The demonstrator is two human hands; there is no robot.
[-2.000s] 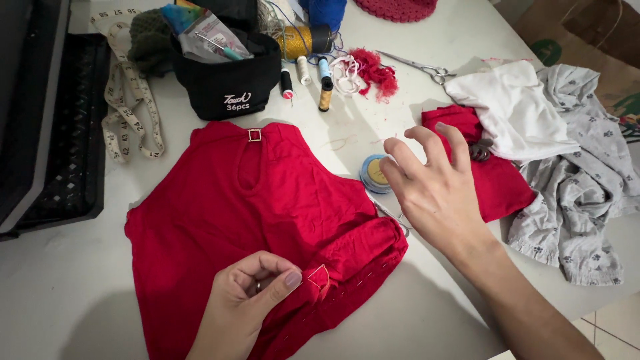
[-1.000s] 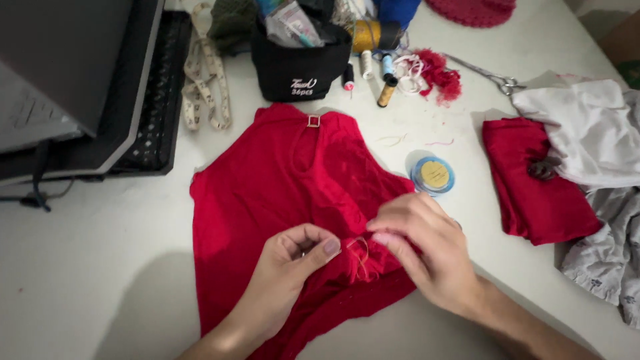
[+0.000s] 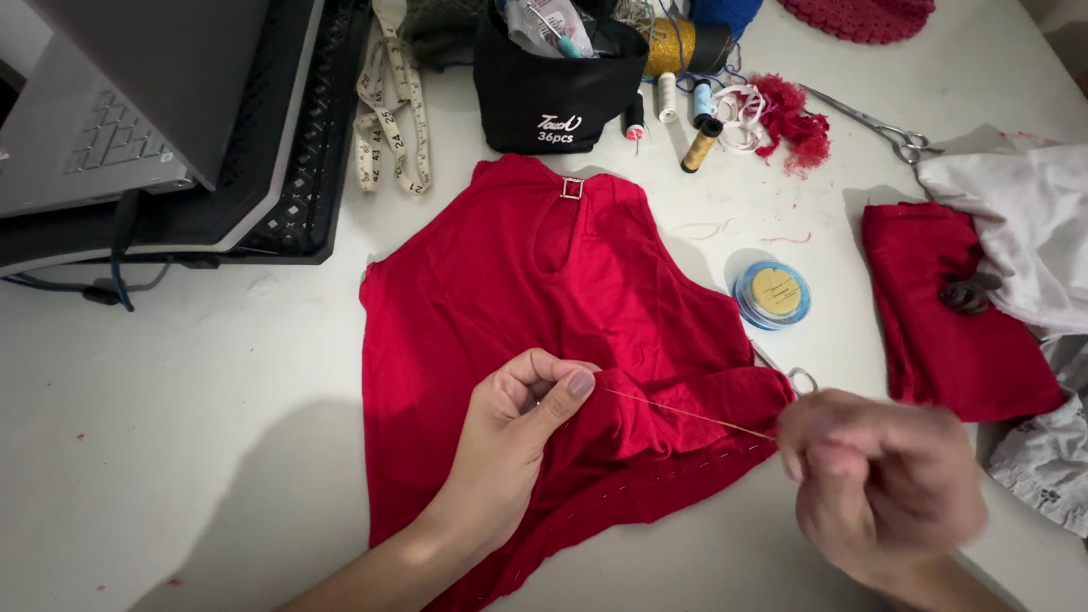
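Observation:
A red sleeveless garment [image 3: 476, 314] with a small square buckle [image 3: 572, 188] lies on the white table. My left hand [image 3: 518, 433] pinches a fold of its cloth between thumb and fingers. A light thread [image 3: 693, 415] runs taut from that fold to my right hand [image 3: 880, 476], which is blurred, its fingers closed at the thread's end; whether a needle is between them cannot be told. Light running stitches cross the lower hem. Just right of the garment lies a round blue needle case [image 3: 773, 295], and small scissors [image 3: 799, 378] lie partly under the cloth.
At the left stands a laptop [image 3: 110, 127] on a black stand. Behind the garment are a measuring tape [image 3: 391, 119], a black pouch [image 3: 557, 93], thread spools [image 3: 700, 144], red yarn scraps [image 3: 790, 123] and large scissors [image 3: 884, 127]. Folded red cloth [image 3: 926, 340] and white cloth [image 3: 1020, 229] lie right.
My right hand, close beside my left hand one second ago, has moved right, and the thread is now stretched between them. My left hand stays at the cloth.

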